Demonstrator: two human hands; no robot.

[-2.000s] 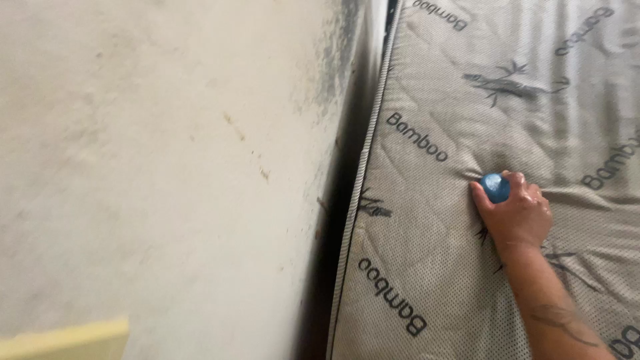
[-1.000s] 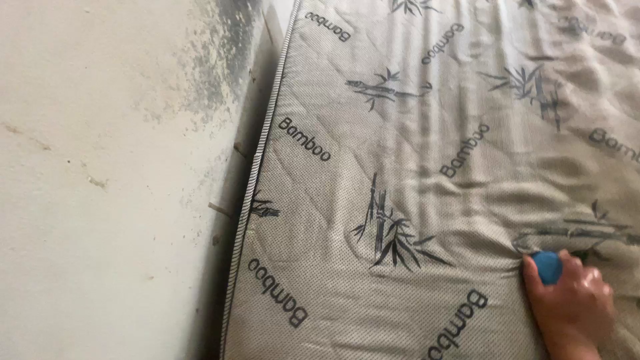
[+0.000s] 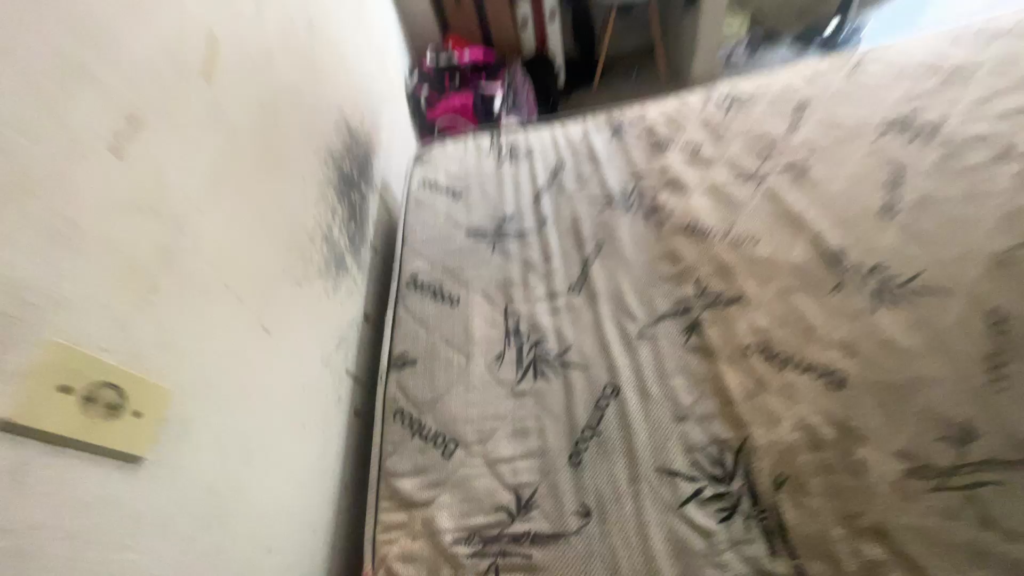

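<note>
A mattress [image 3: 640,336] with a light grey-beige cover fills the middle and right of the view. Its cover bears printed dark bamboo plants and lettering, and lies in long wrinkles. Brownish patches spread over the right part. Piping runs along the mattress's left edge. Neither my left hand nor my right hand shows clearly; a tiny reddish spot at the bottom edge, by the mattress's side, is too small to identify. The blue object is out of view. Blur softens much of the picture.
A pale wall [image 3: 240,264] with dark stains stands left of the mattress, a narrow dark gap between them. A yellowish wall socket [image 3: 92,402] is mounted on it. Pink and dark items [image 3: 472,92] are heaped beyond the mattress's far edge, near thin wooden legs [image 3: 606,44].
My right hand, earlier on the mattress around a blue object, has gone out of view. The view has shifted widely, bringing in the socket and the mattress's far edge.
</note>
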